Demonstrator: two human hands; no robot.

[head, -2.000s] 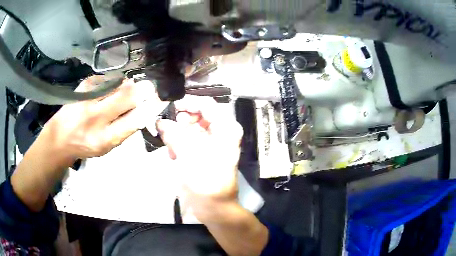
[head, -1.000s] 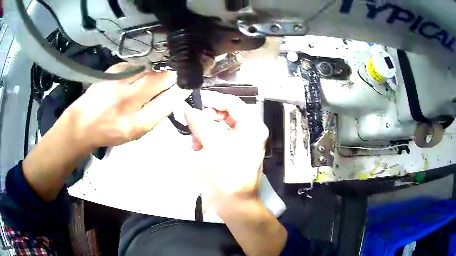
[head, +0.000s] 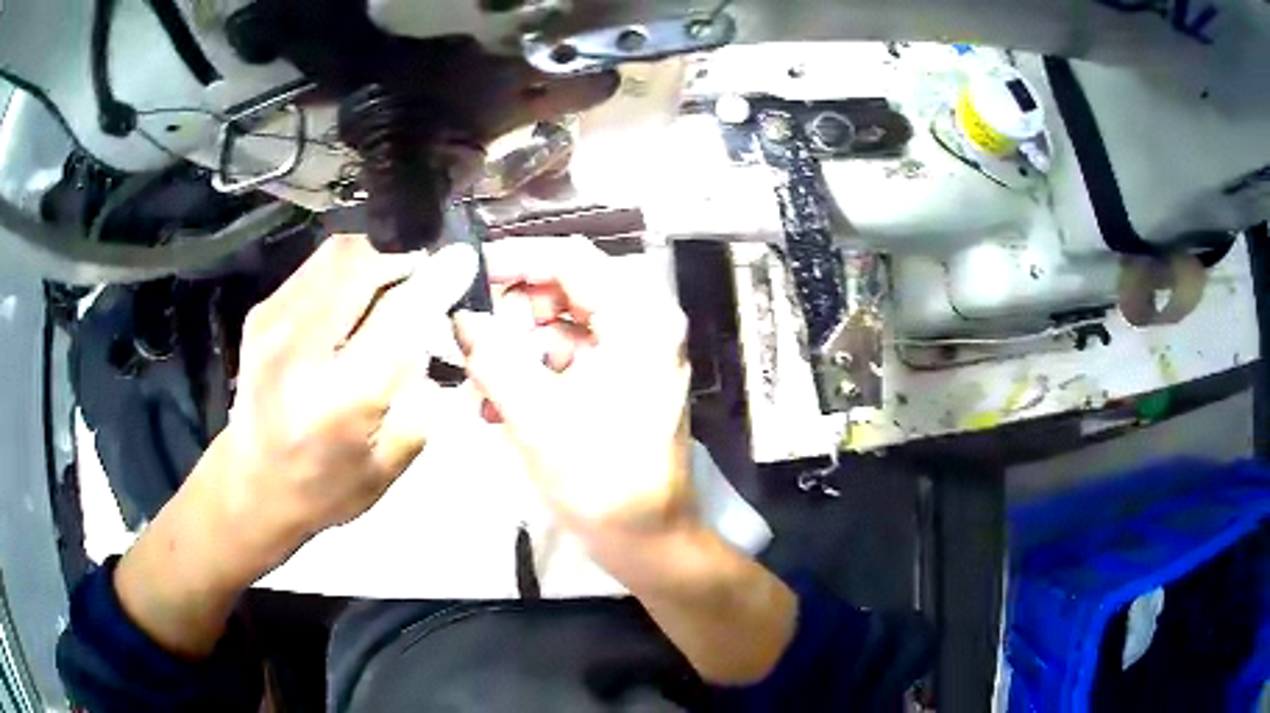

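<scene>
My left hand (head: 327, 376) and my right hand (head: 592, 390) meet just below the ribbed dark sleeve (head: 404, 153) of the sewing machine head (head: 891, 21). Both hands pinch a small black fabric piece (head: 475, 286) between their fingertips. Part of the piece shows as a dark strip running up toward the needle area. Another dark bit shows below, between the hands. The needle and presser foot are hidden behind the sleeve and fingers. The hands are overexposed, so finger detail is partly lost.
A pile of black pieces (head: 132, 404) lies left of my left hand. A wire bracket (head: 262, 139) is on the machine head. A white and yellow spool (head: 999, 114) stands on the second machine part (head: 905, 195) at right. A blue crate (head: 1065, 599) is at lower right.
My left hand has turned more upright, its fingers closer to the strip. The black loop seen between the hands is now mostly hidden. The camera view has shifted.
</scene>
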